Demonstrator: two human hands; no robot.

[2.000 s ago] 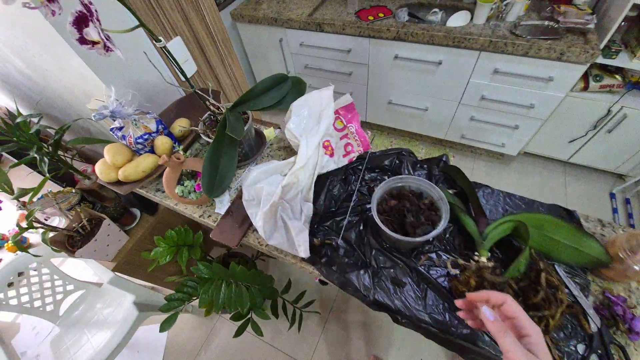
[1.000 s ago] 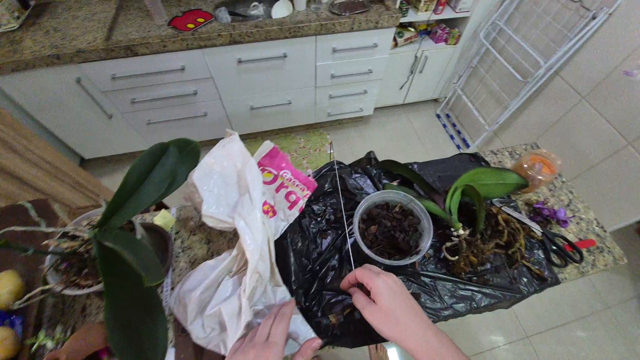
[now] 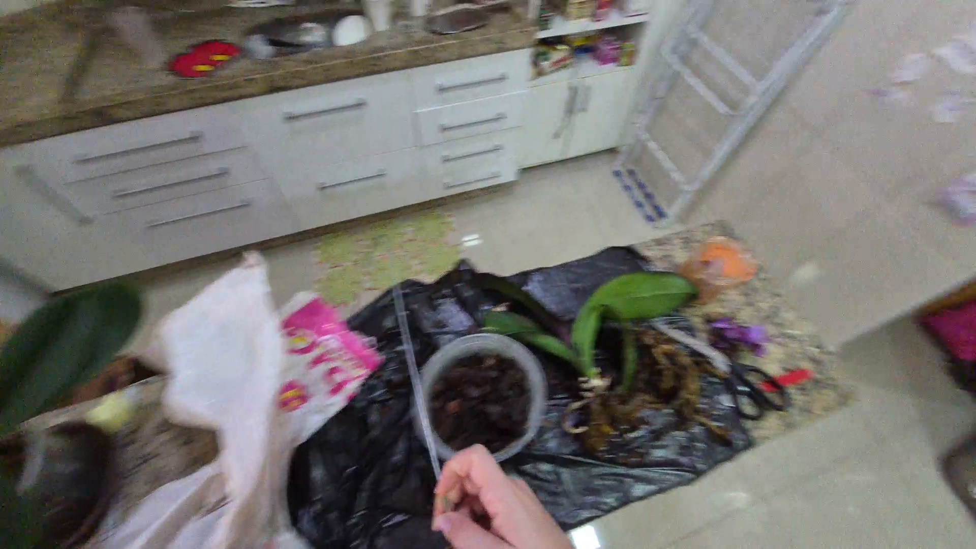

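Note:
My right hand [image 3: 496, 503] is at the bottom centre, its thumb and fingers curled close together; blur hides whether they pinch something small. The lower end of a thin, pale stick [image 3: 412, 366] meets its fingertips. Just beyond the hand, a clear plastic pot [image 3: 543, 389] holds dark bark-like chunks [image 3: 484, 400]. Right of the pot, an unpotted orchid [image 3: 587, 328] with green leaves and tangled brown roots [image 3: 648, 396] lies on a black plastic bag [image 3: 351, 465]. My left hand is not in view.
Scissors [image 3: 755, 389] lie beside purple flowers [image 3: 736, 335] at the right, near an orange-topped container [image 3: 724, 263]. Left of the black bag are a crumpled white bag [image 3: 225, 358] and a pink-and-white packet [image 3: 324, 358]. A dark pot [image 3: 57, 480] stands far left.
My left hand, on the white bag one second ago, has left the view. My right hand was over the orchid roots two seconds ago and is now by the stick's lower end.

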